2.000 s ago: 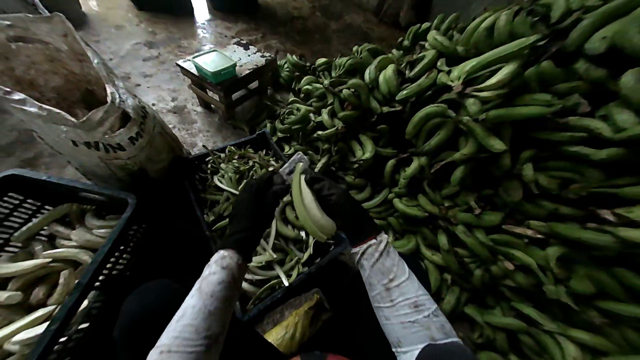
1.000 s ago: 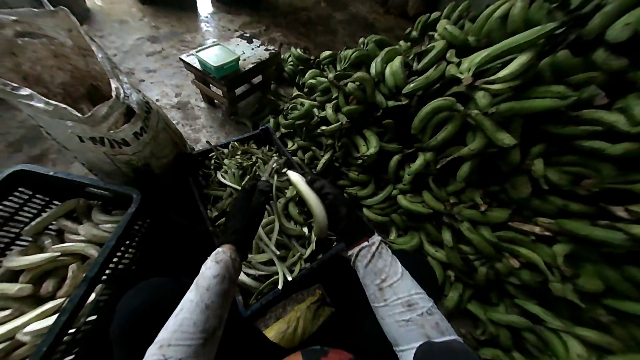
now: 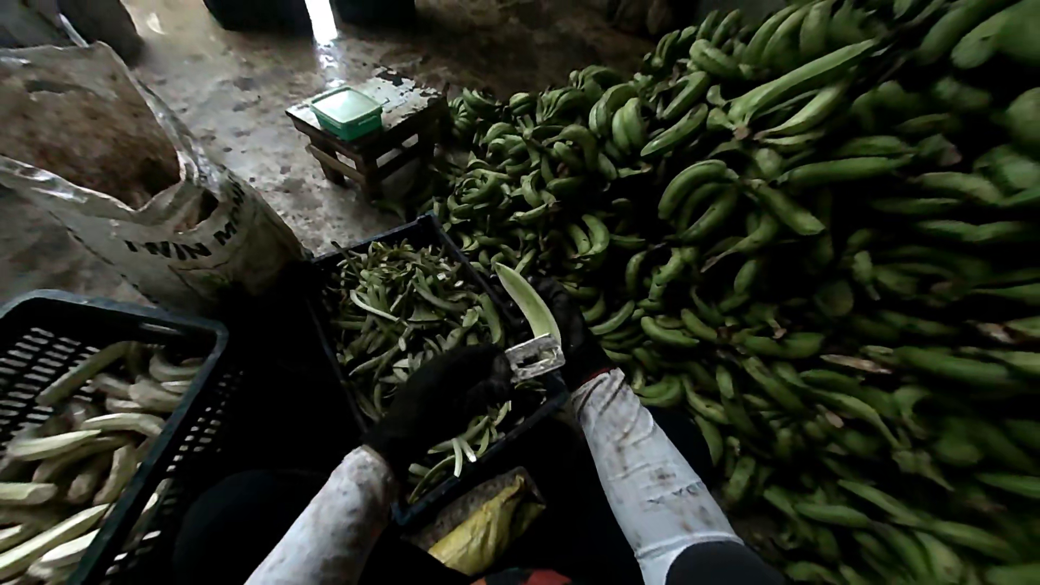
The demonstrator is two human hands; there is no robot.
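Observation:
Both my hands wear black gloves below pale, stained sleeves. My left hand [image 3: 447, 394] is closed on a flat metal peeler [image 3: 535, 357], whose slotted blade lies against the lower end of a pale green plantain [image 3: 528, 299]. That plantain is gripped in my right hand [image 3: 571, 329], its tip pointing up and away. Beneath them is a dark plastic crate [image 3: 329, 357] of green peel strips [image 3: 414, 296]. Peeled plantains [image 3: 122, 422] fill part of a black slatted crate [image 3: 183, 321] at the left.
Unpeeled green plantains [image 3: 715, 195] are heaped along the whole right side. An open woven sack [image 3: 203, 236] stands at the upper left. Behind the peel crate, a low wooden stool [image 3: 406, 106] bears a green lidded box [image 3: 347, 112]. Something yellow [image 3: 487, 528] lies near my lap.
The peeler, hidden a second ago, now shows against the plantain. My left hand has moved toward me, and the plantain in my right hand is turned differently.

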